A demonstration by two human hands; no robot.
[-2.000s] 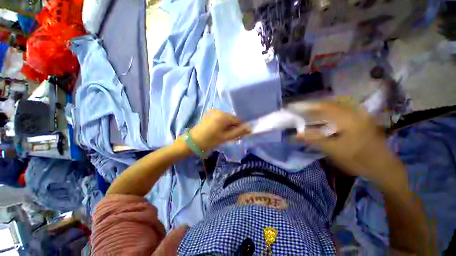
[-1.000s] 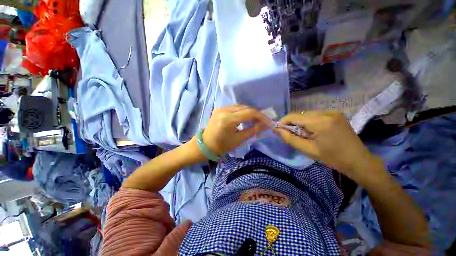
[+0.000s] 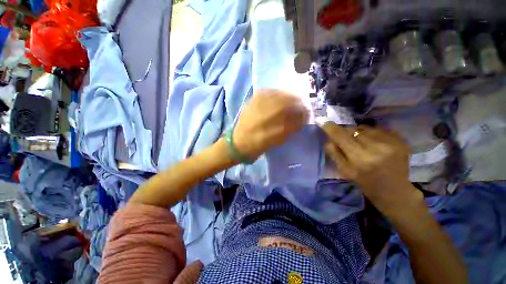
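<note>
A light blue garment panel [image 3: 295, 158] lies under my hands, running from the sewing machine's needle area [image 3: 317, 102] down over the table's front edge. My left hand [image 3: 270, 123], with a green bangle, is blurred over the panel's left part, its fingertips just left of the needle area. My right hand [image 3: 373, 161], with a ring, is at the panel's right edge, fingertips just below the needle area. A small white piece [image 3: 339, 114] shows beside its fingertips. What either hand pinches is hidden or blurred.
Light blue waiting pieces [image 3: 202, 94] drape at the left, beside a grey-blue strip [image 3: 145, 39]. A red plastic bag [image 3: 58, 41] is far left. The machine head with its red badge [image 3: 339, 12] stands at upper right. A blue heap [image 3: 471, 222] lies lower right.
My hands have moved up from near the table's front edge to the needle area and apart from the small white piece they pinched together. The view has shifted, showing more of the machine.
</note>
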